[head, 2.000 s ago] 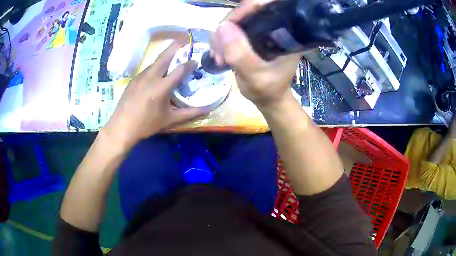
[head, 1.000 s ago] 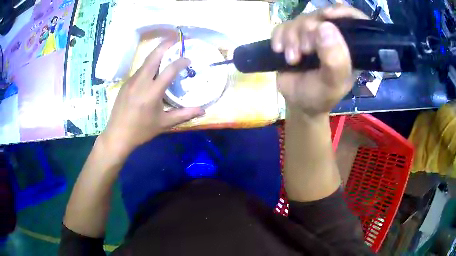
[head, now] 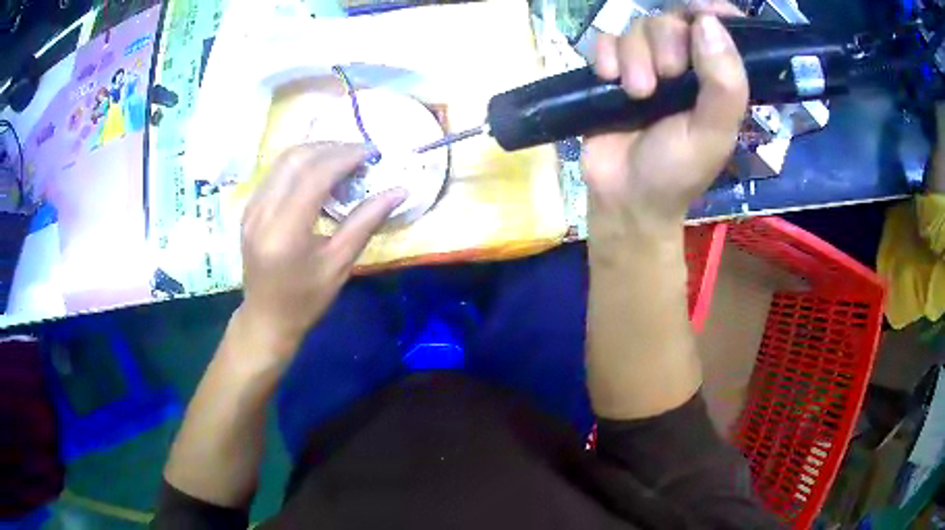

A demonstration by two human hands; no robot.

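Observation:
A round white part (head: 409, 129) lies on the cream pad (head: 497, 192) with yellow-orange edges. Twisted dark and coloured wires (head: 355, 101) run from it towards the back. My left hand (head: 301, 212) is at its left side, thumb and fingers apart over the disc; its fingertips are near the wire end, and whether they pinch a small piece cannot be told. My right hand (head: 663, 124) grips a black electric screwdriver (head: 565, 109), held nearly level to the right of the disc. Its thin bit points left, with the tip over the disc's right part.
A silver-grey metal fixture (head: 767, 140) stands on the dark bench behind my right hand. A red crate (head: 819, 362) with cardboard inside is below the bench edge at right. A pink cartoon sheet (head: 78, 155) lies at left. A yellow sleeve (head: 912, 269) shows at far right.
The screwdriver has moved right from the disc's centre, and its bit now shows. My left hand has shifted down and its fingers have moved on the disc. The view has shifted slightly.

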